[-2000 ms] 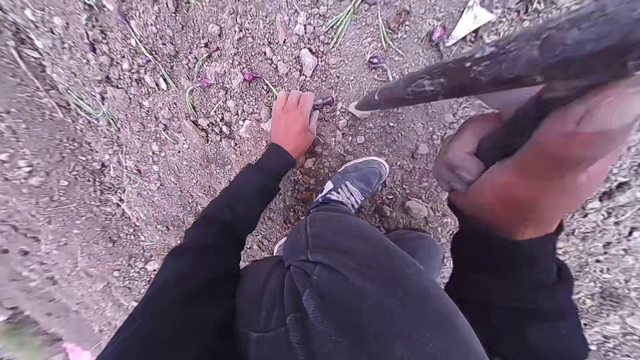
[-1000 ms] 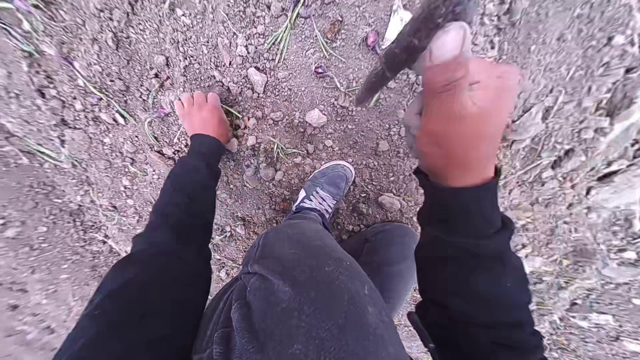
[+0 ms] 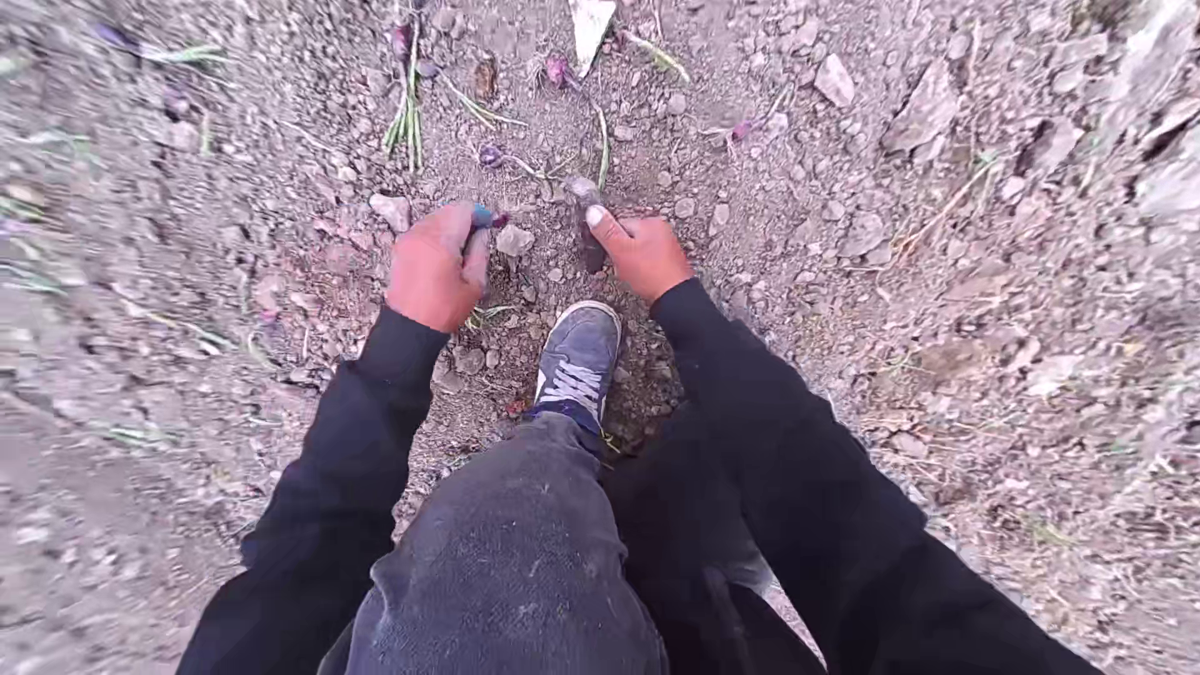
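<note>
My left hand (image 3: 439,267) is above the soil, its thumb and fingers closed on a small purple bulb (image 3: 500,220), likely an onion; a blue-green bit shows at the fingertips. To its right, my right hand (image 3: 642,248) grips a dark, rough stick-like tool (image 3: 588,225), seen nearly end-on with its tip toward the ground. Purple onions with green leaves lie just beyond the hands: one small bulb (image 3: 490,156), another (image 3: 557,69) beside a pale flat piece (image 3: 591,33), and a third (image 3: 741,130) to the right.
My shoe (image 3: 579,361) stands on the stony soil just below the hands. A pale stone (image 3: 514,241) lies between them. Larger clods (image 3: 923,105) and dry plant stems (image 3: 937,220) are at the right. More uprooted plants (image 3: 178,328) lie at the left.
My left hand has left the ground on the left and come in near my right hand. My right hand, still on the tool, has lowered toward the soil, and the tool now points differently.
</note>
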